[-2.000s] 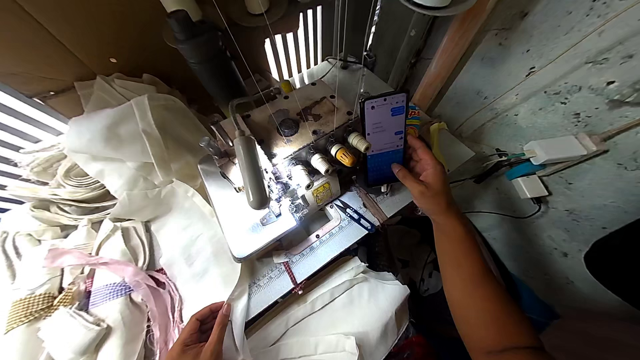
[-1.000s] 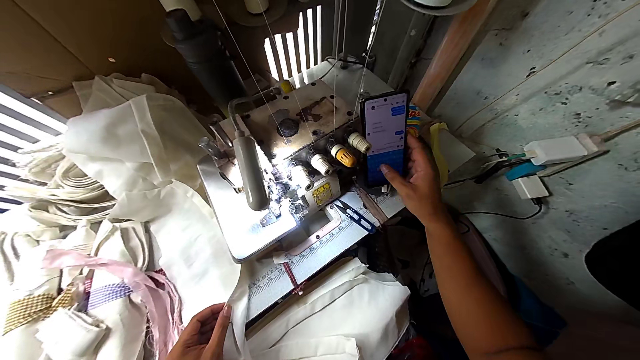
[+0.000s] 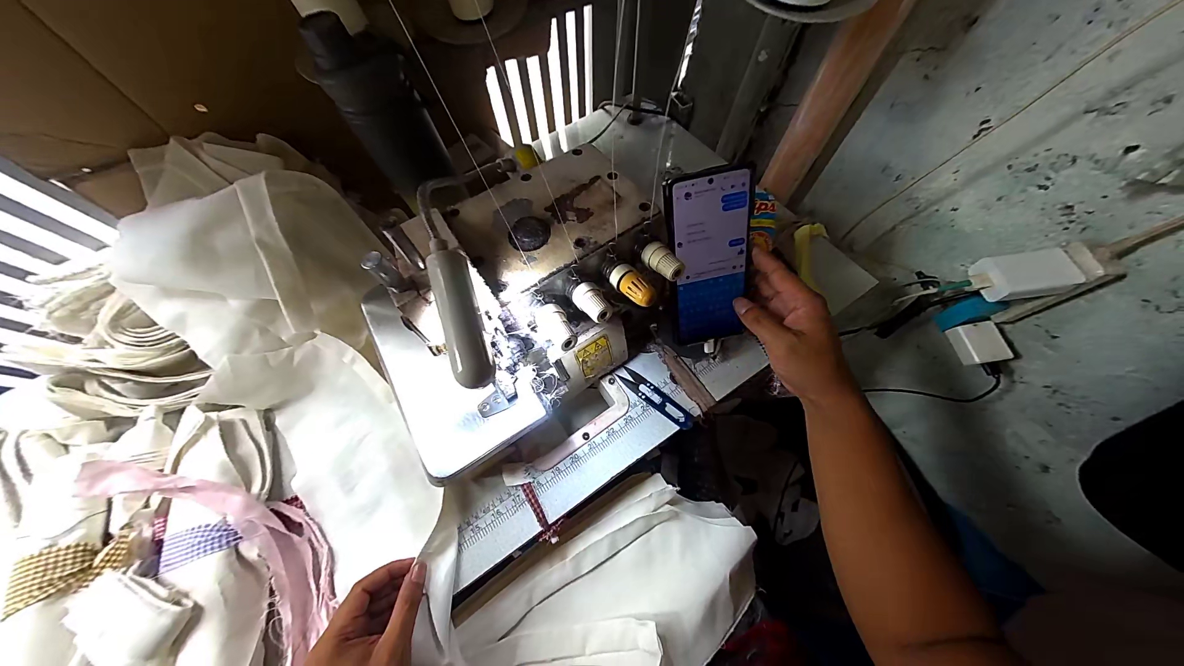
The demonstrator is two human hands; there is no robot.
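At the right of an overlock sewing machine [image 3: 564,217], a smartphone [image 3: 710,254] stands upright with its screen lit. My right hand [image 3: 794,324] is at its right edge, thumb by the screen's side and fingers partly behind it; whether it grips the phone or only touches it does not show. At the bottom, my left hand [image 3: 379,615] pinches the edge of white fabric [image 3: 356,444] between thumb and fingers. That fabric runs up the left of the machine's bright metal plate [image 3: 472,416]. Blue thread snips [image 3: 659,398] lie on the bed beside a printed ruler [image 3: 592,449].
Bundled fabric pieces [image 3: 111,342] and a pink strip [image 3: 213,504] are heaped at left. More white fabric [image 3: 610,573] hangs at the front edge. A lamp [image 3: 460,319] hangs over the plate. Plugs and adapters [image 3: 1031,273] with cords are by the right wall.
My right thumb has drawn back from over the phone's screen to its right edge. My left hand has stayed on the fabric edge.
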